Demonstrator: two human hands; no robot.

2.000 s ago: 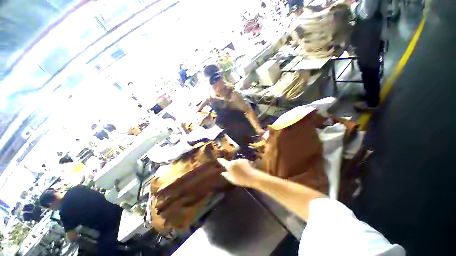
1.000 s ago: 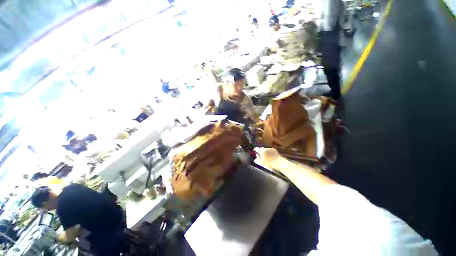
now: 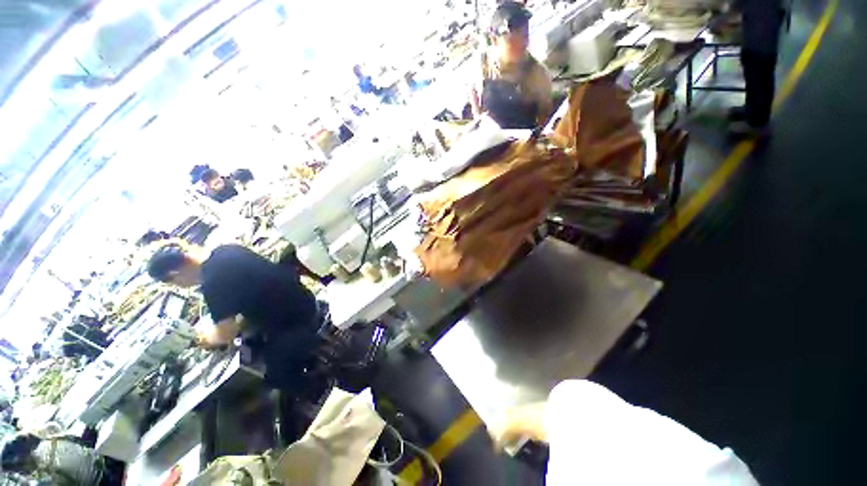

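A cart with a pale flat top point(image 3: 561, 318) stands in front of me, tilted in the view. My right hand point(image 3: 521, 423) is at the cart's near corner, below a white sleeve. It is blurred and overexposed, so its grip cannot be told. Beige bag bodies point(image 3: 333, 441) with thin loop straps point(image 3: 426, 457) show at the bottom left edge, partly cut off. My left hand is not in view.
Brown leather sheets point(image 3: 494, 214) lie piled beyond the cart. A person in black point(image 3: 261, 304) bends over a worktable at left. Another person point(image 3: 513, 85) is behind the brown pile. Someone's dark-trousered legs point(image 3: 759, 66) stand near the yellow floor line point(image 3: 694, 204).
My right hand has moved from the cart's far side, beside the brown piles, to its near corner. The beige bag bodies and straps have come into view at the bottom.
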